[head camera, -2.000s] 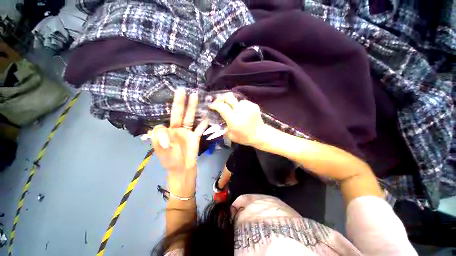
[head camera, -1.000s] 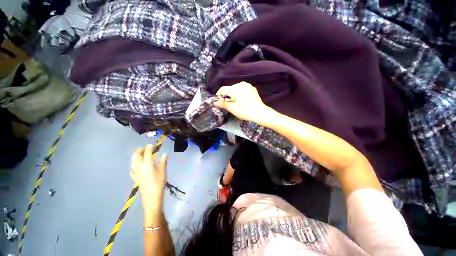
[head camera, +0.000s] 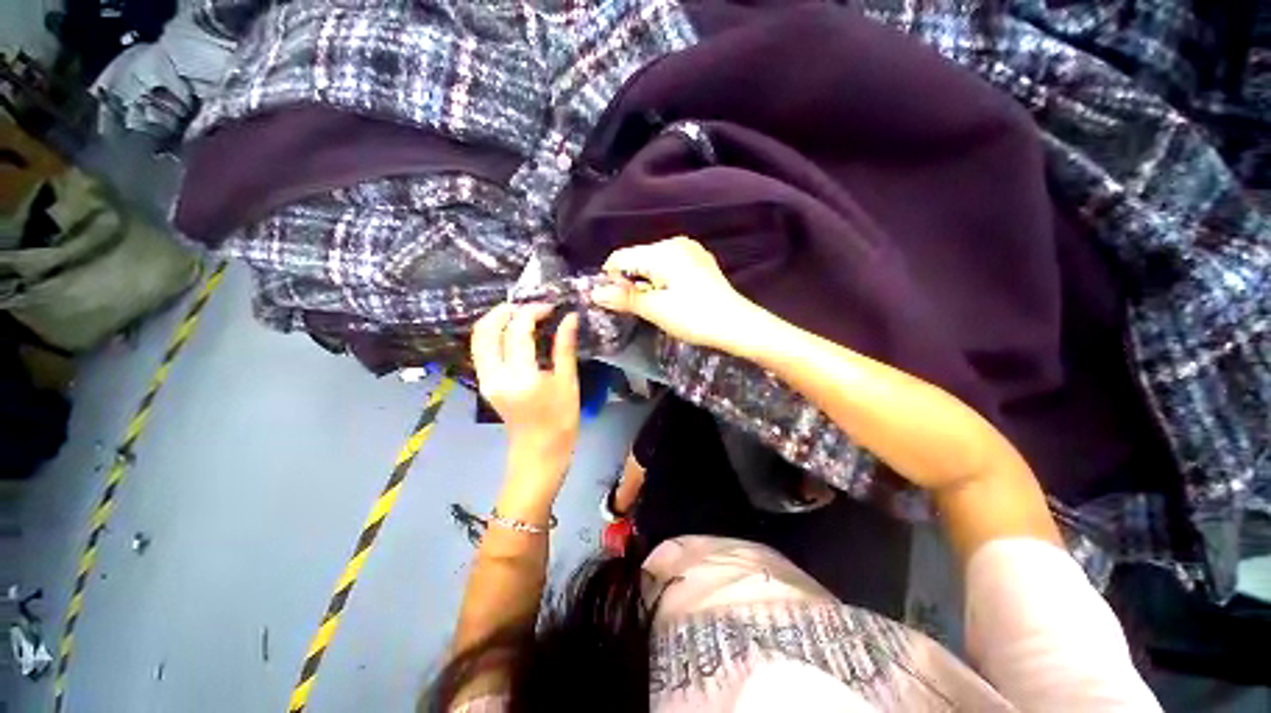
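A plaid garment (head camera: 376, 77) with a plum inner side (head camera: 927, 209) lies heaped in front of me. My right hand (head camera: 683, 295) pinches its plaid edge (head camera: 760, 407) near the middle; a small dark thing shows at its fingers, too unclear to name. My left hand (head camera: 527, 373), with a bracelet at the wrist, is just left of it, fingertips and thumb on the same edge. The fingers hide most of the pinched part. A small pale triangle (head camera: 531, 273) shows just above the left fingertips.
More plaid cloth (head camera: 1115, 181) lies at the right. A beige-green cloth bundle (head camera: 91, 258) and pale cloth (head camera: 167, 77) are at the far left. Yellow-black tape (head camera: 374, 529) crosses the grey floor (head camera: 223, 557), which has small scraps on it. My legs are below the edge.
My left hand left the edge, hung low over the floor one second ago, and is now back up at the plaid edge. My right hand stays pinched on it; the edge piece is now flatter.
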